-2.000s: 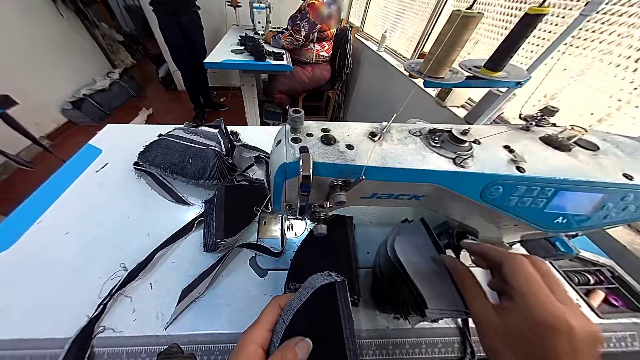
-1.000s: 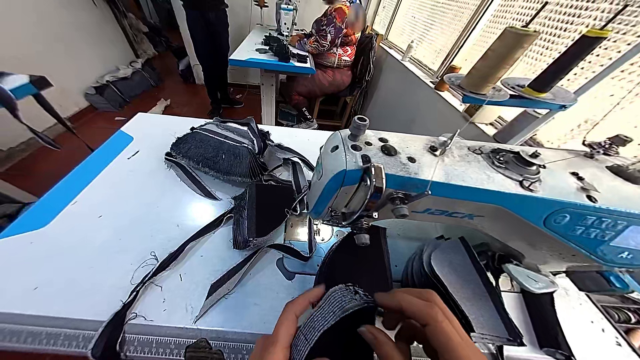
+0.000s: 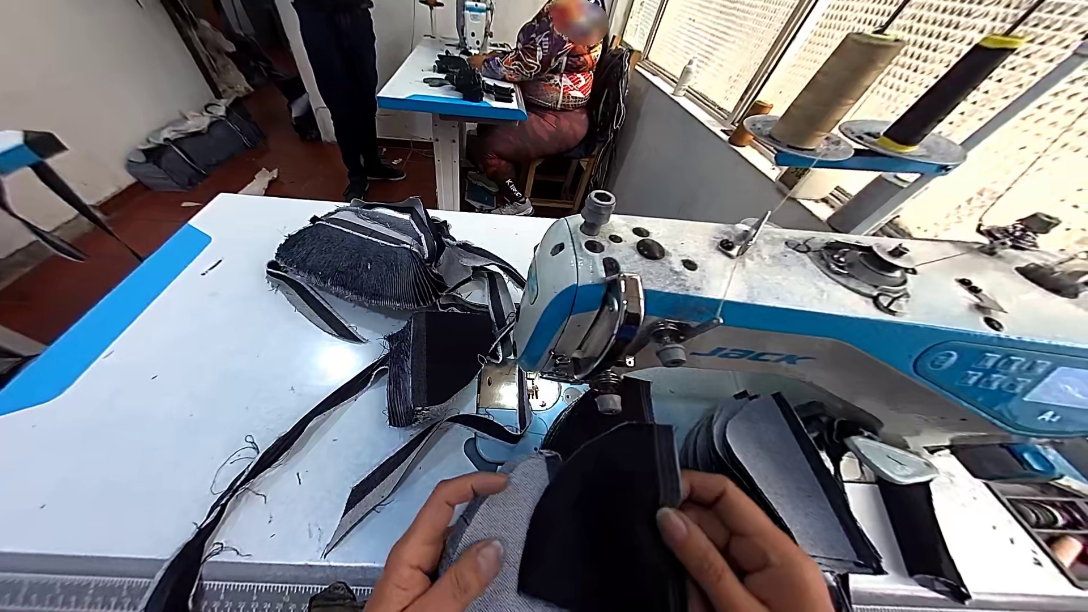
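Observation:
My left hand (image 3: 446, 544) grips the grey denim piece (image 3: 501, 527) by its left edge. On its right, my right hand (image 3: 739, 544) pinches the edge of a dark denim piece (image 3: 603, 510) that overlaps the grey one. Both pieces are in front of the sewing machine's needle area (image 3: 535, 391). Another dark piece (image 3: 629, 399) lies beneath the machine head, just behind the held ones. To the right rests a stack of cut denim pieces (image 3: 782, 476). Left of the needle plate lies a dark denim piece (image 3: 442, 357) with trailing strips.
A pile of frayed denim pieces (image 3: 365, 255) sits behind on the white table (image 3: 170, 476). The Jack sewing machine (image 3: 816, 340) spans the right side. Thread cones (image 3: 841, 93) stand at the upper right. A seated person (image 3: 552, 85) works at another table; someone else stands nearby.
Two seconds ago my right hand was at the stack; it now holds the dark piece beside my left hand. The held pieces have been opened out, showing grey and dark faces. The view has shifted.

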